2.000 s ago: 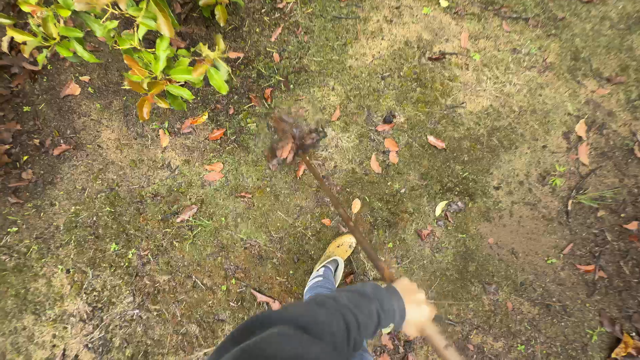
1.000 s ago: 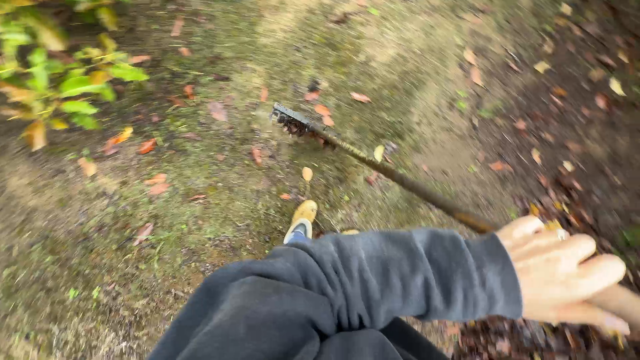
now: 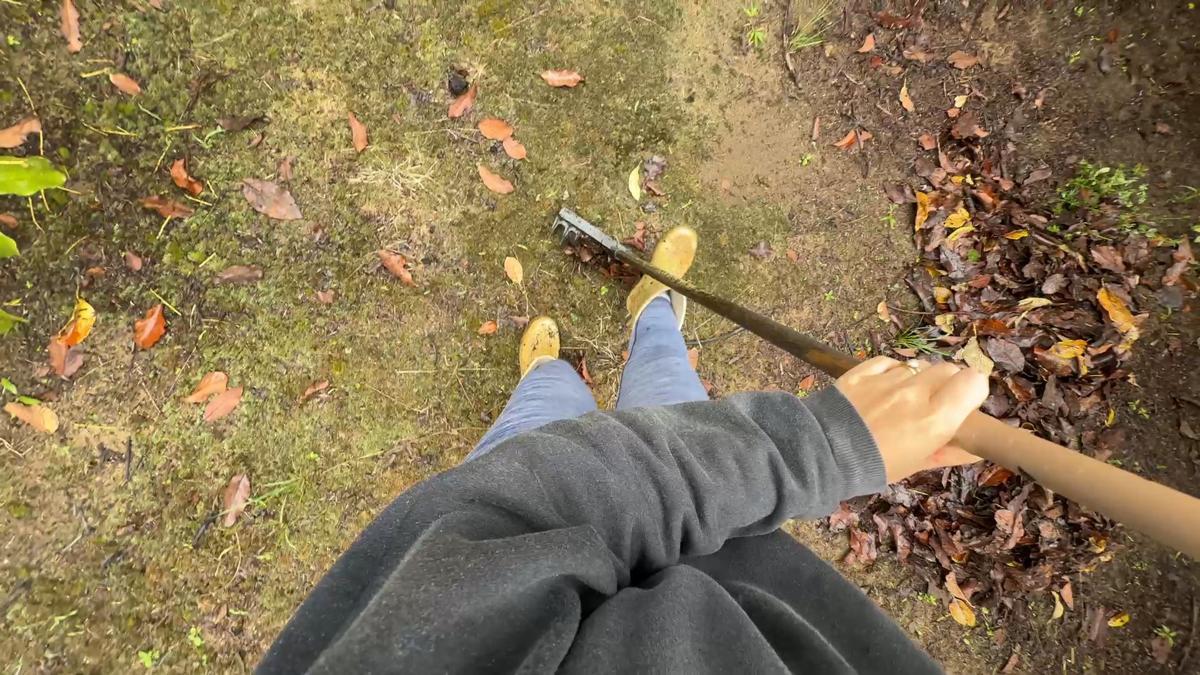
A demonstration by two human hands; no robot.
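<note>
My left hand (image 3: 914, 412), at the end of a dark grey sleeve that crosses in front of my body, is closed around the wooden handle of a garden rake (image 3: 759, 323). The handle runs out of view at the right edge. The rake's dark metal head (image 3: 591, 230) is low at the ground just left of my forward boot, its tines showing at the left end. Some brown leaves (image 3: 605, 262) lie against and below the head. My right hand is out of view.
A heap of wet dead leaves (image 3: 1031, 347) spreads along the right side. Two yellow boots (image 3: 670, 258) stand on mossy ground, one ahead of the other. Scattered leaves (image 3: 272, 199) lie to the left, with green foliage (image 3: 28, 176) at the left edge.
The rake head has come from farther out to close beside my boots, with leaves at it. My left hand stays around the handle. The view has shifted right, showing the leaf heap.
</note>
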